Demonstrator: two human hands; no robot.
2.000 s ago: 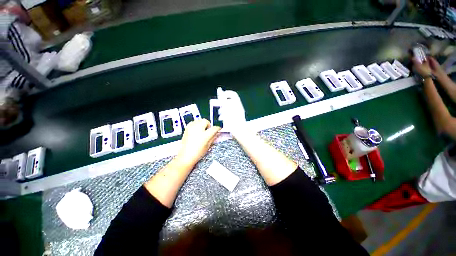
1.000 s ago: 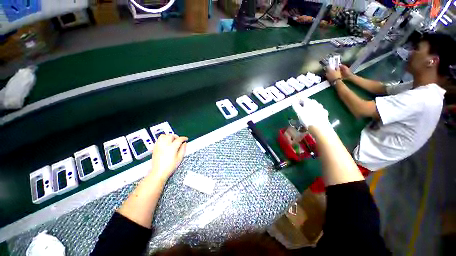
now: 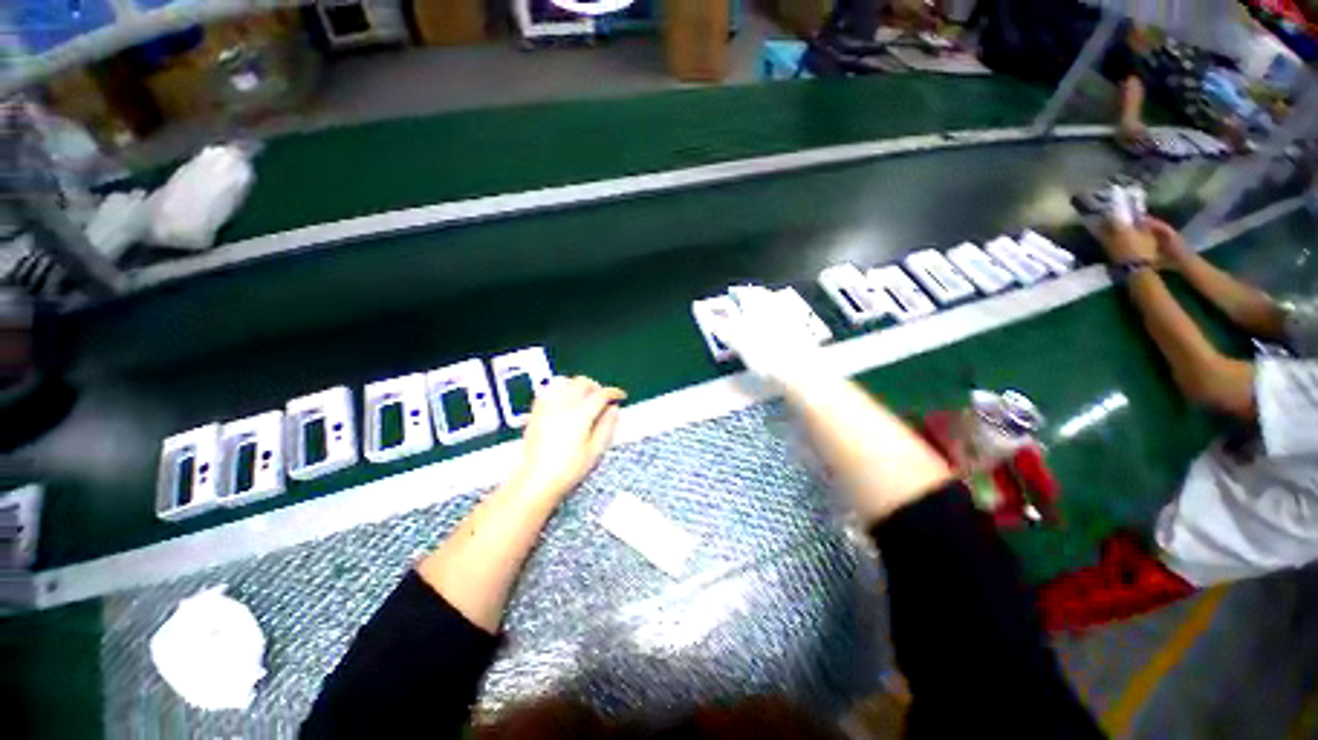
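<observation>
White housings with dark windows stand in a row on the green belt, the nearest one just left of my left hand. My bare left hand is over the pale rail, fingers loosely bent, with nothing visible in it. My right hand, in a white glove, is blurred and reaches over the rail onto the belt. It is at two housings, one on its left and one partly behind it. Whether it grips one cannot be told.
Bubble wrap lies under my forearms, with a white card and a crumpled white wad. A red bin holds a shiny-topped container. More housings stand right. Another person's hands hold something at right.
My right hand has moved from near the red bin back left to the housings on the belt. The camera view has swung left. My left hand remains by the end of the left row.
</observation>
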